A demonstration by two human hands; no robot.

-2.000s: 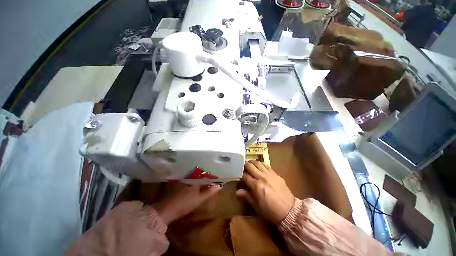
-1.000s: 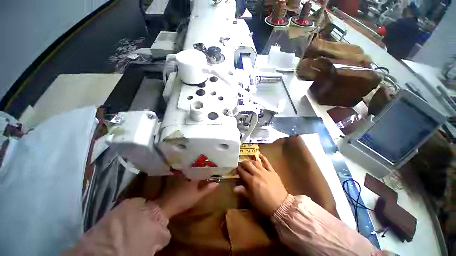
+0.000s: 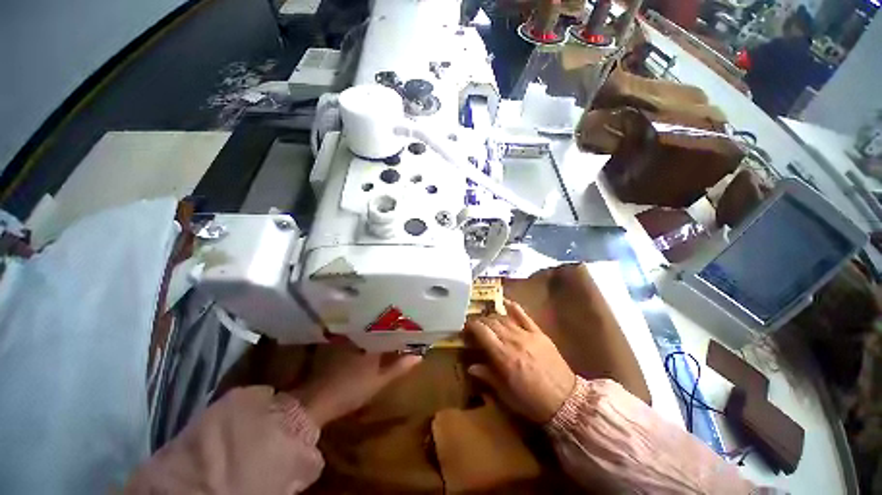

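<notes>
A brown garment panel (image 3: 580,324) lies spread under the white sewing machine head (image 3: 387,280) and under both hands. The yellow presser clamp frame (image 3: 486,296) shows at the head's right side, on the panel. My right hand (image 3: 522,360) lies on the cloth, its fingertips against the clamp's near edge. My left hand (image 3: 358,379) lies on the cloth at the head's front edge; its fingers are partly hidden beneath the head. Neither hand visibly grasps anything. A loose cloth edge stands up between the wrists.
The control panel (image 3: 779,253) stands at right. Small brown pieces (image 3: 766,425) and a dark looped cord (image 3: 685,382) lie right of the panel. Folded brown work (image 3: 667,160) sits behind. Pale cloth (image 3: 87,329) hangs at left. Thread cones (image 3: 543,24) stand at the back; a person is far right.
The view has shifted slightly. Both hands stay close to the clamp, and the right hand now lies a little lower and further right. The cloth edge between the wrists has changed shape slightly.
</notes>
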